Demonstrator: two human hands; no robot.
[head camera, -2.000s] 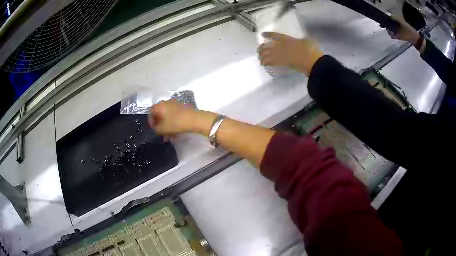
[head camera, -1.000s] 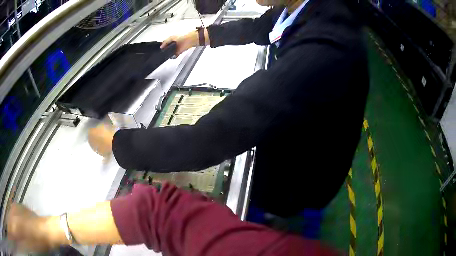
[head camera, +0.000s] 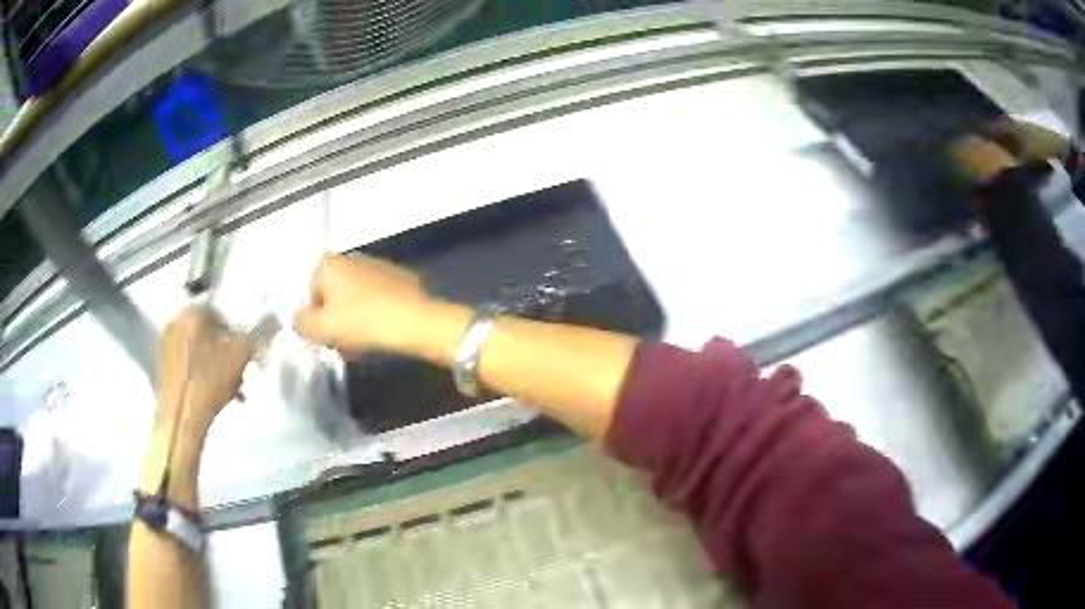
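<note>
A clear, crinkled plastic bag (head camera: 298, 371) hangs between my hands at the left edge of the black tray (head camera: 476, 244). It is blurred, and its contents cannot be made out. My left hand (head camera: 205, 357), with a dark band at the wrist, grips the bag's left side near the top. My right hand (head camera: 363, 307), with a silver bracelet, pinches its right side, over the tray's left edge. Small shiny black components (head camera: 550, 289) lie loose on the right part of the tray.
A circuit board panel (head camera: 476, 559) in its carrier lies in front of the tray. More clear plastic (head camera: 60, 446) lies at the far left. Another person's hand (head camera: 993, 152) is at a second black tray (head camera: 898, 119) at the upper right. Metal rails (head camera: 476, 125) run behind.
The view has swung back left from the neighbouring person. My left hand has come into view, and both hands are together at the bag. The other person's dark tray now lies on the white surface.
</note>
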